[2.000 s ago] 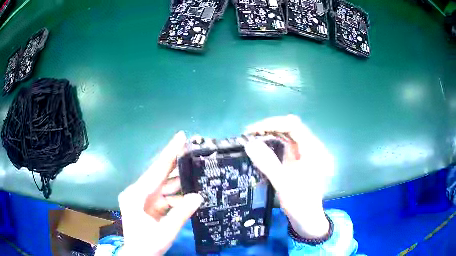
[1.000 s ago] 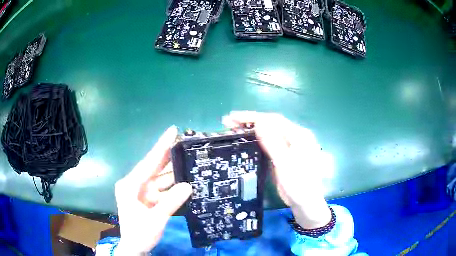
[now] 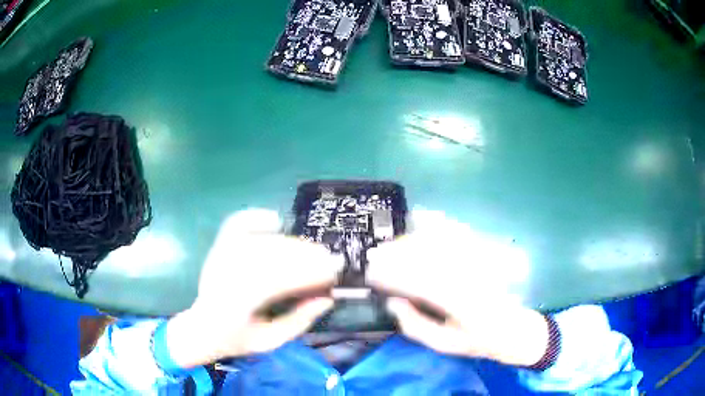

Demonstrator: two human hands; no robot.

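Observation:
A camera unit (image 3: 352, 213) is held low in front of me, its circuit board side up at the far end. Nearer my smock, a greyish part with a small pale strip (image 3: 352, 293) shows between my hands. My left hand (image 3: 270, 278) grips the unit's left side and my right hand (image 3: 441, 282) its right side. Both hands are overexposed and blurred, and they cover the unit's middle and side edges. Whether a gasket is in my fingers cannot be told.
A tangled black gasket pile (image 3: 81, 186) lies at left on the green mat (image 3: 232, 155). Waiting units (image 3: 321, 39) lie board side up along the upper centre-right, with more at upper left (image 3: 54, 85). Thin strips (image 3: 444, 131) lie beyond my hands.
The unit has gone from board side up with its edge between my fingertips to lying further out, with a greyish part now showing near my smock. Both hands have moved over its middle.

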